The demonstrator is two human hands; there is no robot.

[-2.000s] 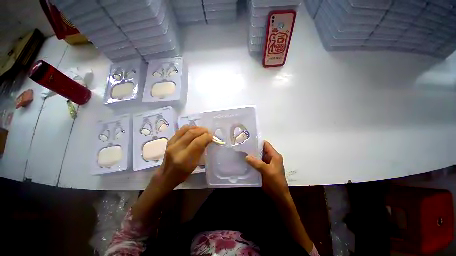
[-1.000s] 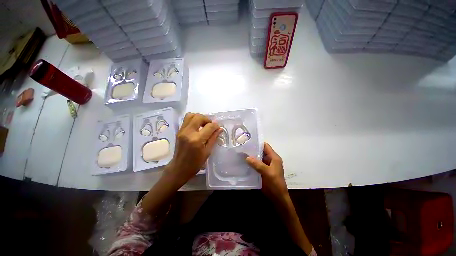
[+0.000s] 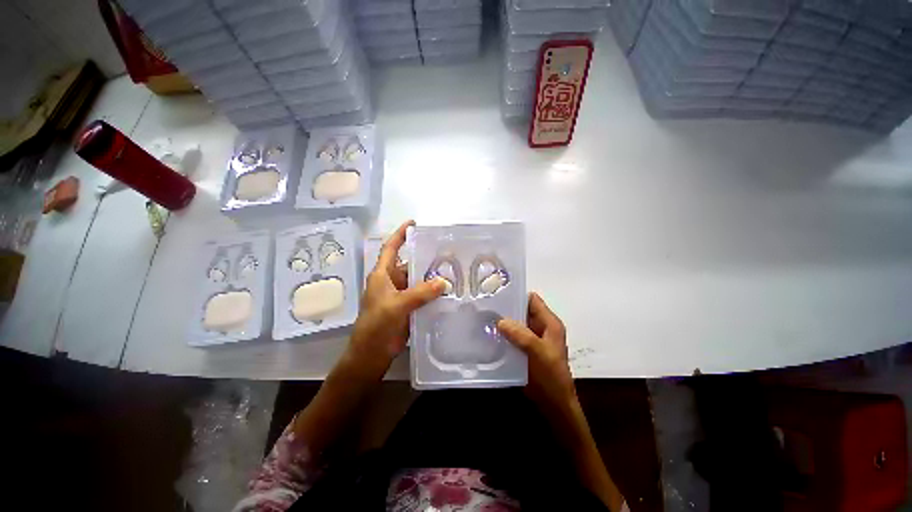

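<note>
A pale translucent blister tray point(image 3: 468, 240) lies in front of me near the table's front edge. Two ear-hook earbuds, a left one point(image 3: 443, 277) and a right one point(image 3: 489, 276), sit in its upper hollows. Its large lower hollow holds no charging case. My left hand point(image 3: 385, 300) holds the tray's left side, thumb on the left earbud. My right hand point(image 3: 541, 345) holds its right side, thumb over the lower hollow. Another tray is mostly hidden under my left hand.
Trays with cream charging cases, such as this one point(image 3: 318, 299), lie at left in two rows. Tall tray stacks point(image 3: 760, 60) line the back. A red-edged smartphone point(image 3: 560, 95) leans on one stack. A dark red flask point(image 3: 135, 165) lies far left.
My left hand has seated the left earbud in its hollow and shifted its grip to the tray's left edge. My right hand keeps hold of the right side.
</note>
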